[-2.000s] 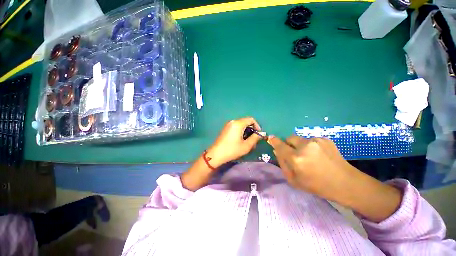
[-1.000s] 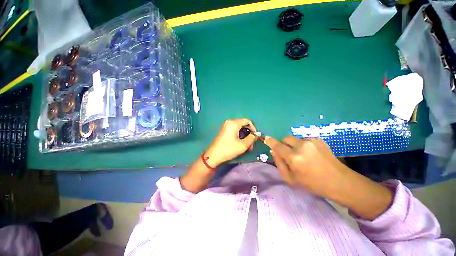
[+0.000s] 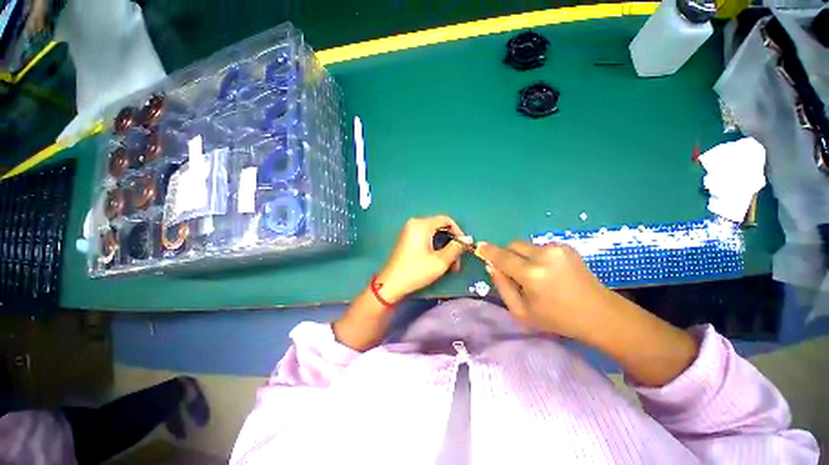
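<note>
My left hand (image 3: pixel 420 257) holds a small black watch case (image 3: pixel 443 239) near the bench's front edge; the fingers cover most of it. My right hand (image 3: pixel 544 283) grips a small thin tool, likely a screwdriver (image 3: pixel 470 246), with its tip end pointing at the watch case. Whether the tip touches the case is too small to tell. Two loose black watch cases (image 3: pixel 527 50) (image 3: pixel 538 99) lie on the green mat (image 3: pixel 436 145) farther back. A small silvery-white cluster (image 3: pixel 479 288) lies at the bench edge just below my hands.
Stacked clear trays (image 3: pixel 332 173) with brown and blue round pieces stand left, a white stick (image 3: pixel 362 163) beside them. A blue dotted strip (image 3: pixel 654 257) lies right, near a crumpled white wipe (image 3: pixel 734 177). A white bottle (image 3: pixel 671 38) stands back right. A person's leg (image 3: pixel 127 422) shows lower left.
The camera view has shifted slightly, so the trays and bottle sit a little differently in the picture. Both hands keep nearly the same pose around the watch case and tool.
</note>
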